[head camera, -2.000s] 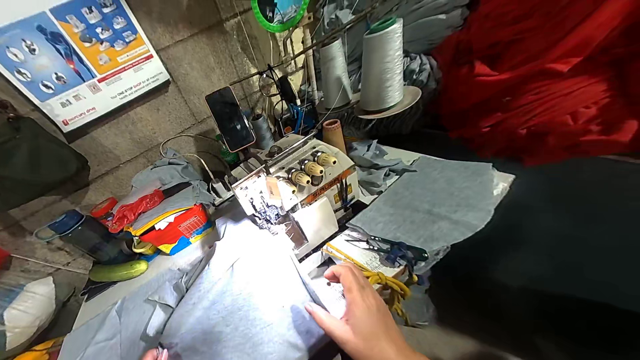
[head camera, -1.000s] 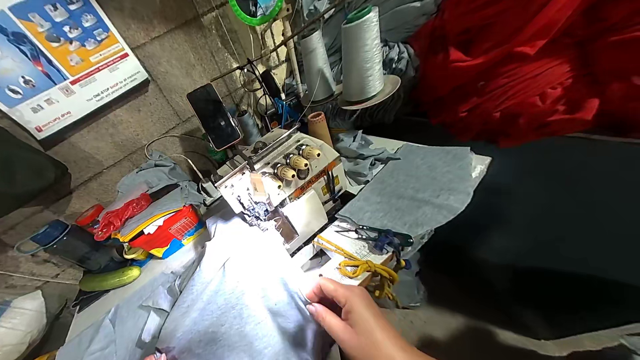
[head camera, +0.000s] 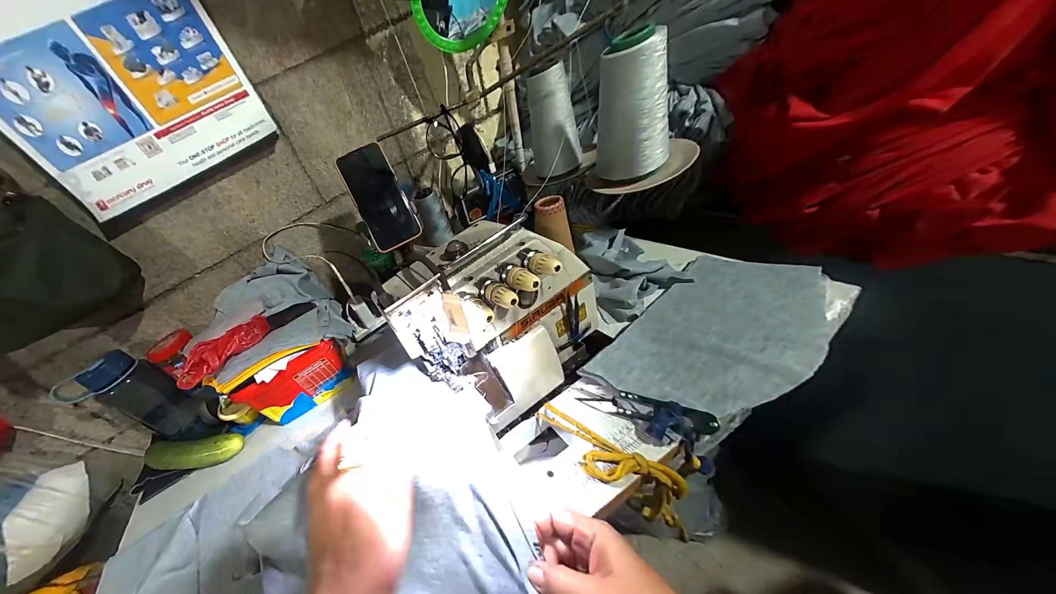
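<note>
Light grey fabric lies over the table in front of a Singer overlock sewing machine, its far end at the brightly lit needle area. My left hand is on top of the fabric, blurred and overexposed, its fingers towards the machine; whether it grips any cloth is not clear. At the fabric's right edge, my right hand pinches the edge between thumb and fingers. Right of the machine are dark-handled snips and a bundle of yellow cord at the table edge.
A flat grey fabric piece lies to the right. Thread cones stand behind the machine beside a mounted phone. On the left are a water bottle, a cucumber and a red package. Red cloth hangs at upper right.
My left hand has come up from the bottom edge of the view onto the middle of the fabric. My right hand is now lower along the fabric's right edge.
</note>
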